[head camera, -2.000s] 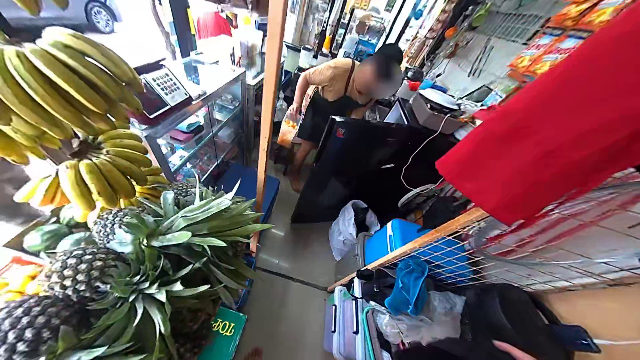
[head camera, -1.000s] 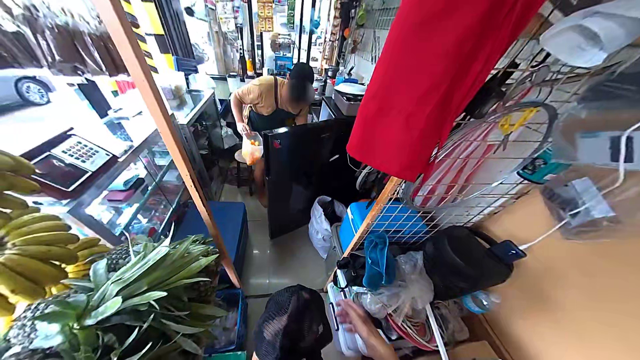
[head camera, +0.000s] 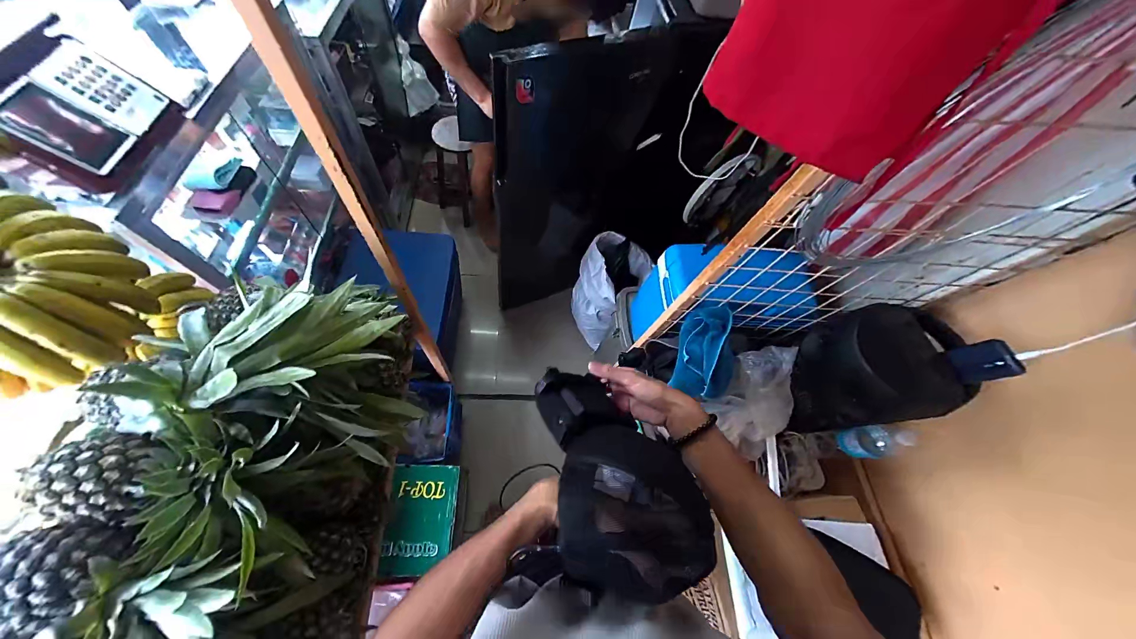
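A black mesh cap point(head camera: 635, 515) fills the lower middle of the view, above a pale shirt. At its front is a dark, rounded part point(head camera: 577, 404). My right hand point(head camera: 643, 395), with a beaded bracelet on the wrist, lies beside this part with fingers extended; no held object is plain. My left hand point(head camera: 540, 504) is at the cap's left side, its fingers hidden behind it. Right of my right hand are a blue cloth point(head camera: 703, 351) and a clear plastic bag point(head camera: 759, 390). A black speaker-like case point(head camera: 874, 368) lies farther right, with a cabled dark device point(head camera: 985, 359) against it.
Pineapples point(head camera: 89, 475) and bananas point(head camera: 75, 275) crowd the left, near a glass display case point(head camera: 257, 177). A large black flat panel point(head camera: 568, 169) stands ahead, with another person point(head camera: 470, 53) behind it. A wooden post point(head camera: 342, 177) and wire grid point(head camera: 772, 275) flank the tiled floor.
The view has tilted down. Both my forearms now show, where one hand showed a second ago. The other person's hand is at the panel's edge; the bag it held earlier is out of sight.
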